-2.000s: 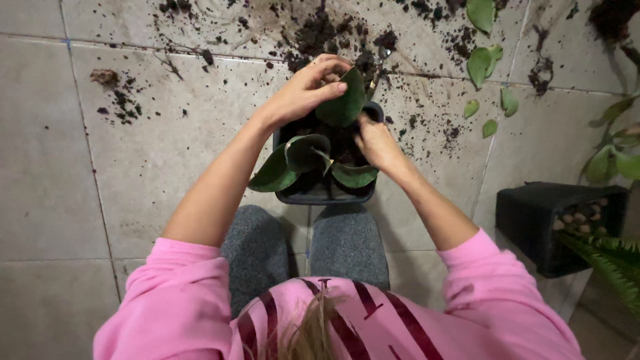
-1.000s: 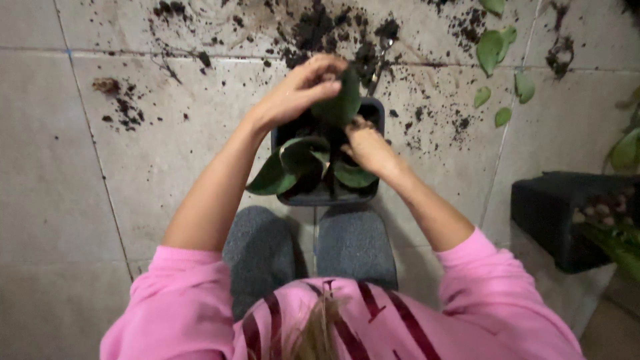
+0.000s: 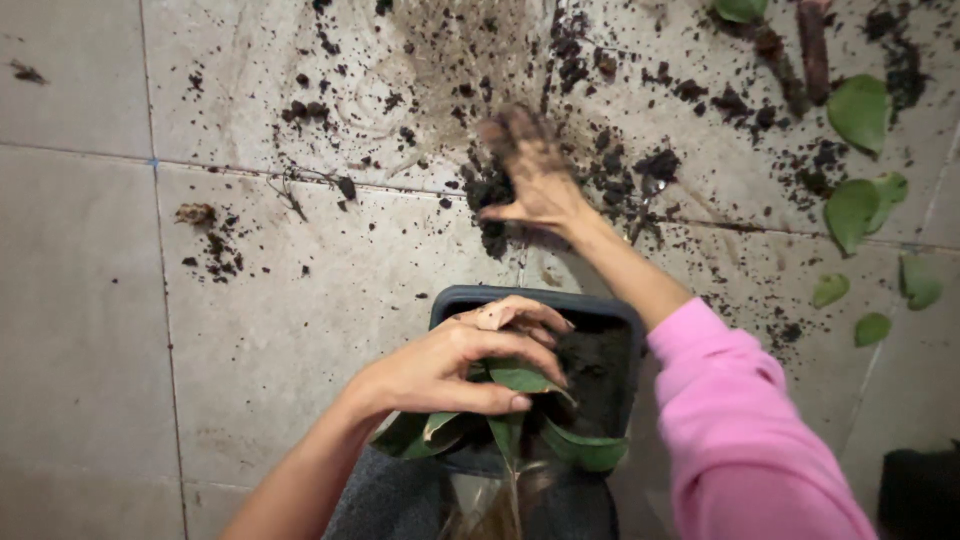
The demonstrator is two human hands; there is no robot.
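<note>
A dark rectangular plastic pot (image 3: 636, 337) stands on the tiled floor just before my feet, with dark soil (image 3: 592, 360) inside. A plant with broad green leaves (image 3: 589, 450) rises from it, some leaves hanging over the near rim. My left hand (image 3: 480, 356) curls around an upper leaf (image 3: 525, 377) over the pot; its fingertips partly hide the stem. Beyond the pot my right hand (image 3: 532, 172), soiled and slightly blurred, lies palm down with fingers spread at a heap of dark soil (image 3: 487, 195) on the floor.
Loose soil is scattered over the tiles (image 3: 300, 315). Several cut leaves (image 3: 859, 112) lie at the right, near brown stem pieces (image 3: 812, 52). A dry clump (image 3: 195, 214) sits at the left. Part of a dark container (image 3: 919, 491) shows at the lower right. My grey footwear (image 3: 390, 495) is close behind the pot.
My right hand has left the pot and moved forward to the soil on the floor. My left hand stays at the plant. The view has shifted forward.
</note>
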